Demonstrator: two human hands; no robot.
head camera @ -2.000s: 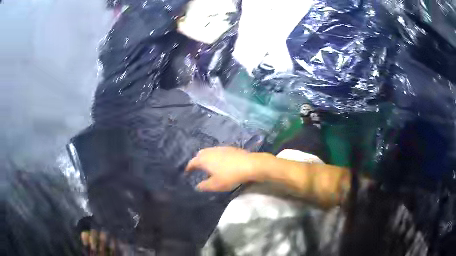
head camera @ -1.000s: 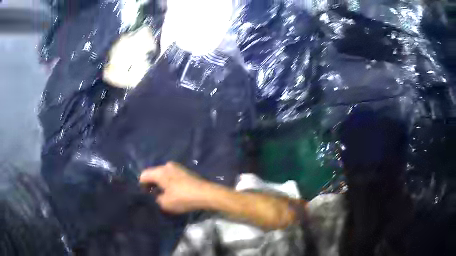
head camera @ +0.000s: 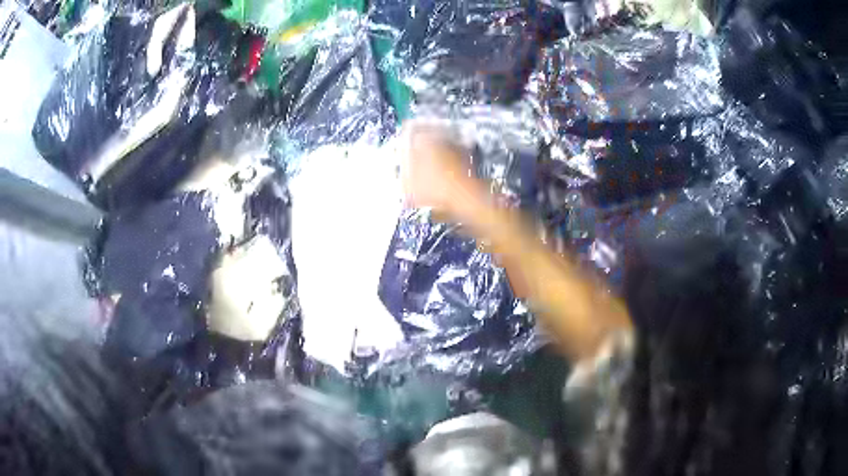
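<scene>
My right hand is blurred and reaches up to the middle of the picture. It is at the upper right edge of a bright white item. I cannot tell whether its fingers hold anything. A glossy navy bagged garment lies just below my right forearm. A small cream item lies left of the white one. A dark bundle lies low in the picture, blurred. My left hand is not in view.
More dark bagged garments lie at the upper right. Others lie along the pale wall at the left. Green floor shows low in the middle. A small red detail shows at the upper left.
The view has shifted to show more bundles farther up. My right hand has left the dark garment low at the left and moved up and right. My left hand, partly seen earlier, is gone.
</scene>
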